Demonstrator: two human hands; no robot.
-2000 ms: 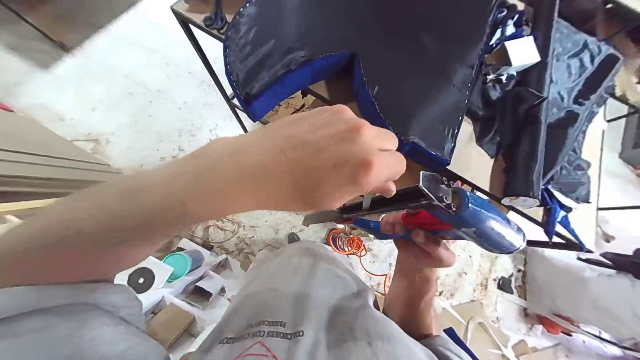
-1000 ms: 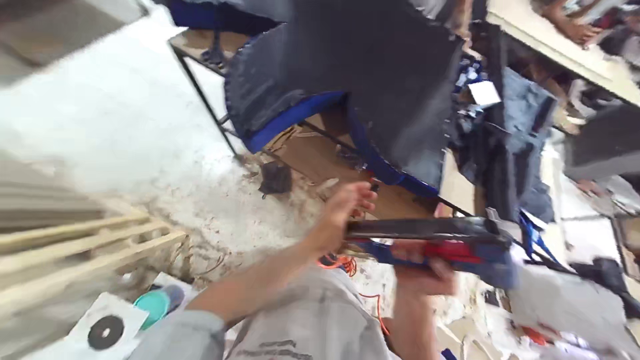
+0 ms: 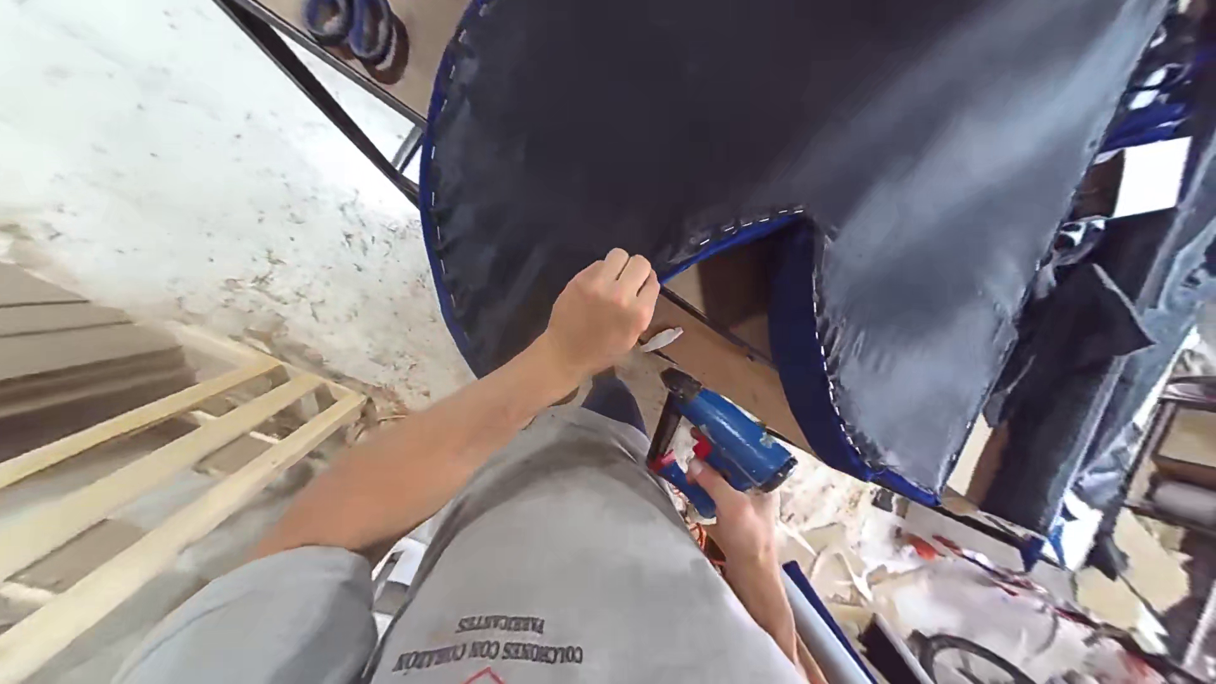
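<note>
My left hand point(image 3: 608, 309) is curled at the inner edge of a large curved panel point(image 3: 722, 133) covered in black fabric with a blue side band, pinching the fabric there; its fingertips are hidden. White dashes, which look like staples, run along the panel's rim and around its notch. My right hand point(image 3: 741, 513) is wrapped around the handle of a blue pneumatic staple gun point(image 3: 727, 432). The gun is below and right of my left hand, its nose toward the upper left and apart from the panel.
The panel lies on a metal-framed table point(image 3: 323, 90), with dark rolls point(image 3: 366, 33) at its far left corner. A slatted wooden frame point(image 3: 190, 456) stands at the left. Dark fabric point(image 3: 1054, 408) hangs at the right. Scraps and an orange hose point(image 3: 708, 546) lie below.
My left hand has left the staple gun's front end and moved onto the panel's edge. The gun has turned from nearly level to nose up and left. The view has moved closer to the panel.
</note>
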